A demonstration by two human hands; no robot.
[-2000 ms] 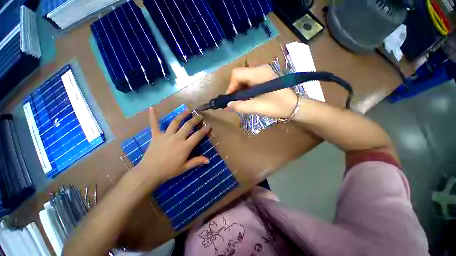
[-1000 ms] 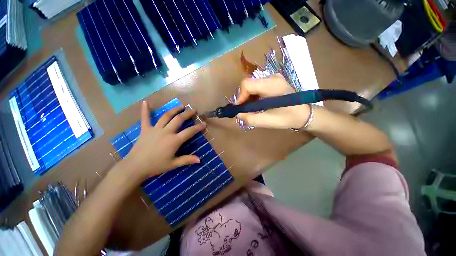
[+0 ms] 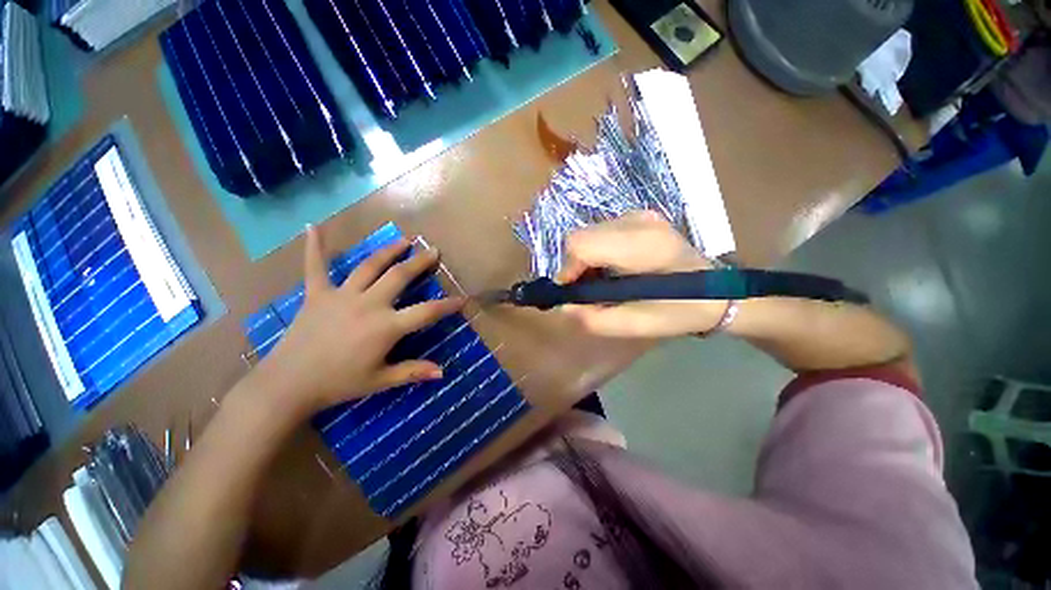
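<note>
A blue solar cell piece (image 3: 432, 421) with pale parallel lines lies flat on the brown table before me. Thin bright ribbon pieces jut from its edges. My left hand (image 3: 357, 328) lies on its upper part, fingers spread, covering some of the surface. My right hand (image 3: 640, 277) holds a black soldering iron (image 3: 680, 286) like a pen. The iron's tip points left at the cell's upper right edge, close to the ribbon ends; whether it touches is not clear.
A loose heap of silvery ribbon (image 3: 599, 184) and a white strip (image 3: 686, 161) lie right. Dark cell stacks (image 3: 254, 98) stand on a green sheet behind. A cell with white strips (image 3: 98, 277) lies left. Ribbon bundles (image 3: 127, 467) are lower left. An iron stand (image 3: 680, 32) is upper right.
My right hand and the iron have moved down along the cell's right edge, uncovering more of the ribbon heap. My left hand stays on the cell. The whole view has shifted slightly.
</note>
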